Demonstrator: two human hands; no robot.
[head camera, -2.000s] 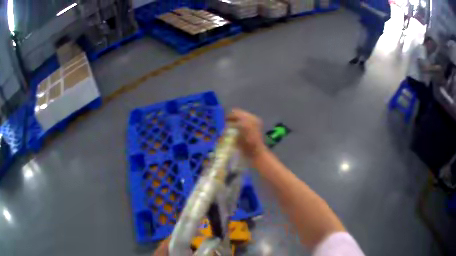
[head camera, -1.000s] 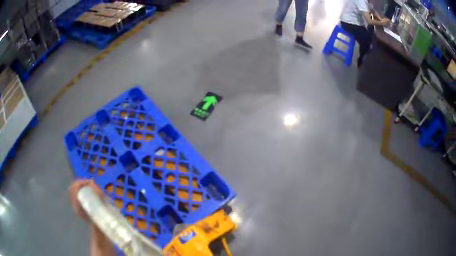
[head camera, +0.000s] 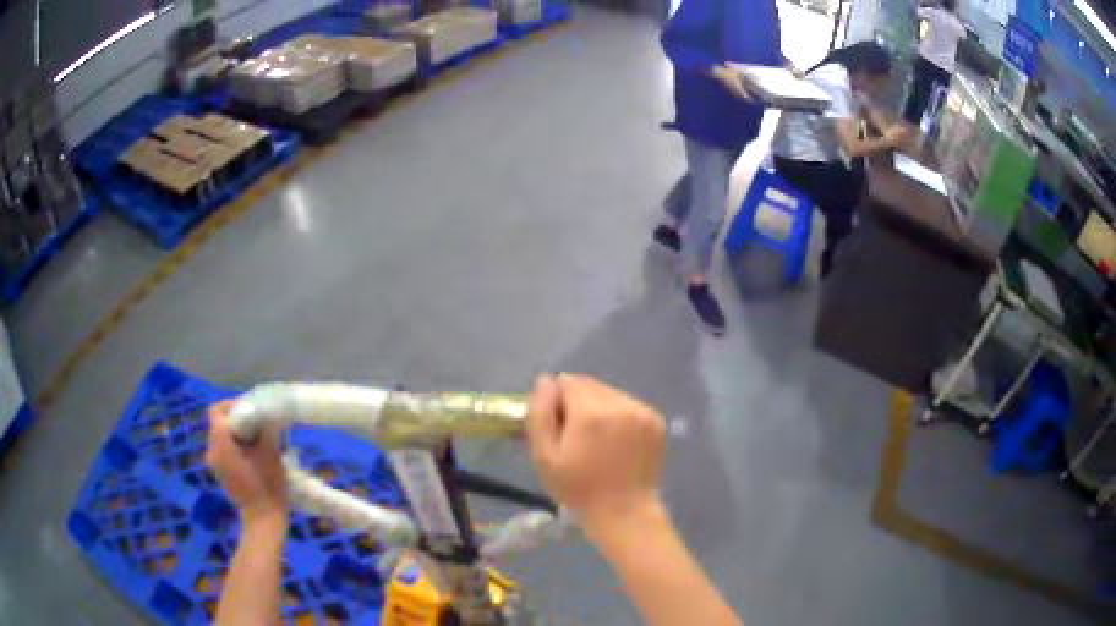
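Observation:
The pallet truck handle (head camera: 459, 416), a pale loop wrapped in yellowish tape, is upright in front of me. My left hand (head camera: 251, 459) is closed round its left corner. My right hand (head camera: 597, 443) is closed over the right end of the top bar. The truck's orange-yellow body (head camera: 416, 596) shows at the foot of the tiller. A flat blue plastic pallet (head camera: 184, 508) without a load lies behind the handle, at the lower left. Orange shows through its lattice; the handle and my left arm cover part of it.
A person in blue (head camera: 716, 135) carrying a flat white stack stands ahead. Another person sits on a blue stool (head camera: 771, 220) at a dark bench (head camera: 900, 294) on the right. Flat brown cartons (head camera: 196, 153) and wrapped cartons (head camera: 321, 73) lie on pallets behind floor tape (head camera: 184, 251) at the left.
The view has turned and risen toward the person in blue, who is closer. My right hand has come into view on the handle. The blue pallet now shows lower and further left.

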